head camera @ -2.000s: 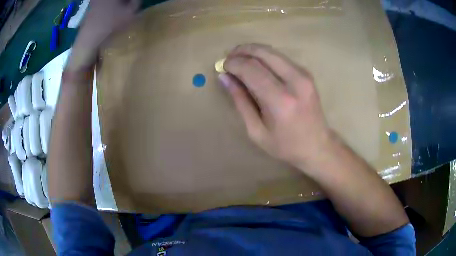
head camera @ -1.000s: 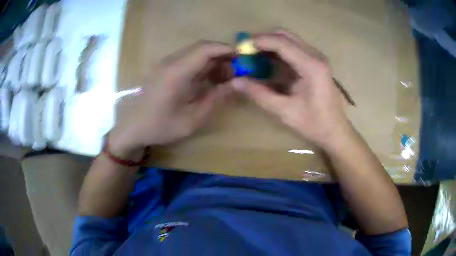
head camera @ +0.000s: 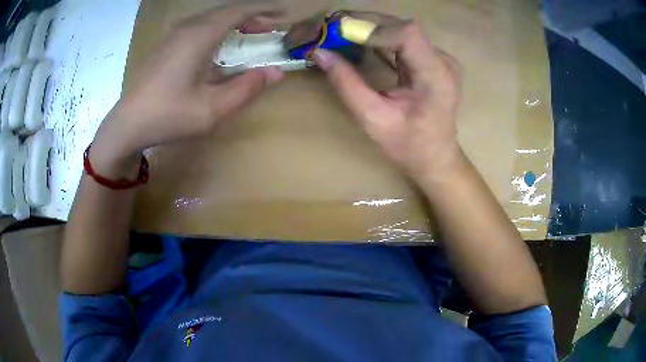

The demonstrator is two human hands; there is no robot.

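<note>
A white plastic housing half (head camera: 251,51) lies near the top centre, its hollow side up. My left hand (head camera: 191,78) is around its left end, with the thumb at its lower edge. My right hand (head camera: 404,85) holds a bright blue battery (head camera: 331,41) with thin orange-red and dark wires across it, at the right end of the housing. A cream-yellow cover (head camera: 358,30) sits on a right fingertip, against the battery. A dark part beside the battery is too blurred to tell.
The brown cardboard sheet (head camera: 283,170) with shiny tape lies under my hands. White housings (head camera: 30,95) stand in rows on the white board (head camera: 81,78) at left. A blue-green dot (head camera: 529,178) is at right. Cardboard boxes (head camera: 32,265) are below the bench edge.
My left hand was away at the upper left, then came beside my right. The white housing now shows between my hands. The blue battery has moved slightly up and its wires now show.
</note>
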